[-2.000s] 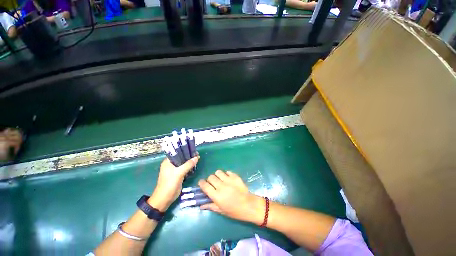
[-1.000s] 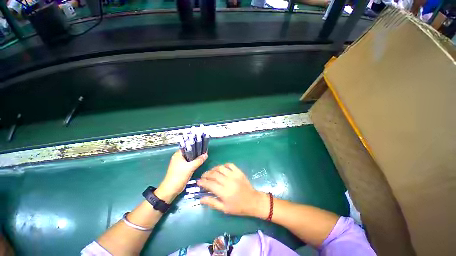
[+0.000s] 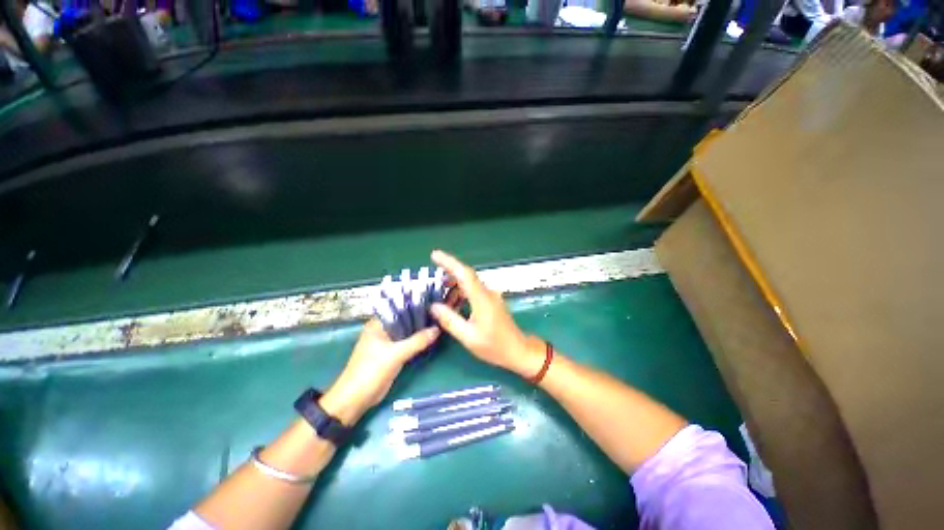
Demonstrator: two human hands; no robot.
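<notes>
My left hand [image 3: 375,357] is closed around a bunch of pens [image 3: 414,300], their white ends fanned out and pointing up and away over the edge rail. My right hand [image 3: 478,319] is at the right side of the bunch, thumb and fingers spread around it; whether it grips a pen is hard to tell. Several laid-out pens [image 3: 455,421] lie side by side on the green worktop [image 3: 580,331] below the hands, white ends to the left.
The pale, chipped conveyor edge rail [image 3: 238,316] crosses beyond the worktop. Two single pens lie on the green conveyor belt [image 3: 342,254] at the left. A large open cardboard carton [image 3: 828,186] stands at the right. People's arms show at the far side.
My right hand has moved from the laid-out pens up to the bunch in my left hand, uncovering the row. The other person's hand at the left edge has gone from view.
</notes>
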